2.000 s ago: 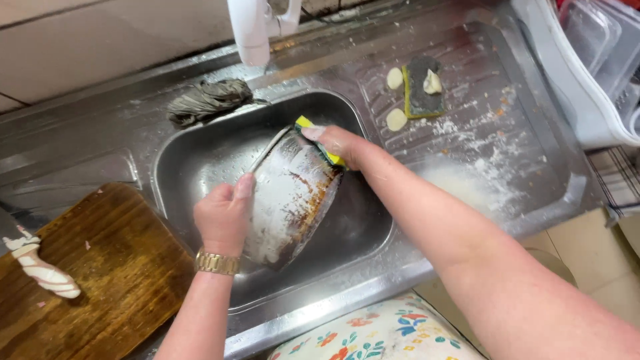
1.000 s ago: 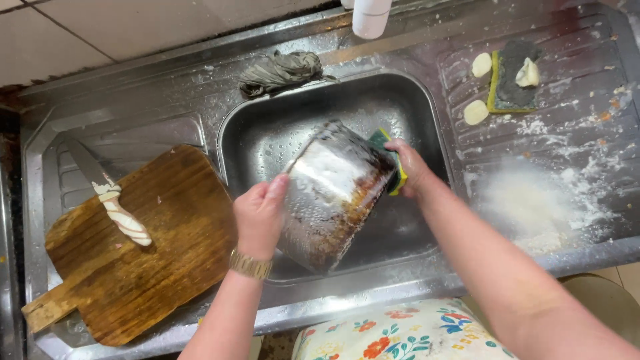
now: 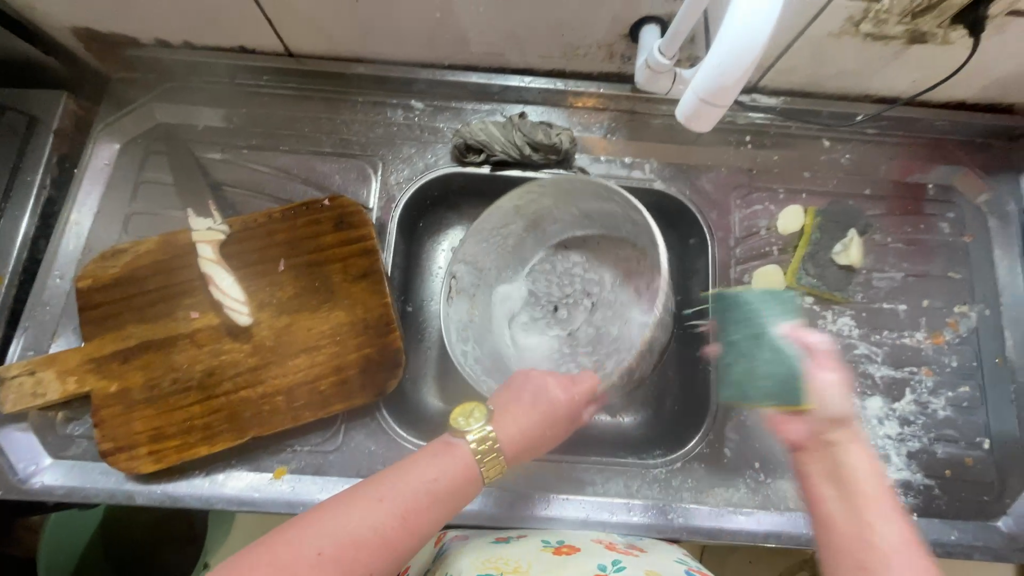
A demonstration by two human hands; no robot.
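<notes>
A round metal pot point(image 3: 560, 280) sits in the steel sink basin point(image 3: 424, 240), its mouth facing up toward me, with whitish suds inside. My left hand point(image 3: 548, 412), a gold-toned watch on its wrist, grips the near rim. To the right of the basin my right hand point(image 3: 816, 384), blurred, holds a scouring sponge point(image 3: 758, 348) with its green side showing. Just beyond it a darker used sponge point(image 3: 836, 248) lies on the drainboard, a pale lump on top and pale round pieces point(image 3: 768, 278) beside it.
A wooden cutting board point(image 3: 248, 344) lies on the left drainboard, with a knife point(image 3: 220, 272) across its far edge. A wrung grey cloth point(image 3: 514, 142) rests behind the basin, and a white faucet point(image 3: 712, 80) hangs at the back. White powdery residue point(image 3: 904, 432) covers part of the right drainboard.
The pot was tilted with its stained outer side showing and the sponge against it; now its inside shows. My right hand has moved away to the right with the sponge.
</notes>
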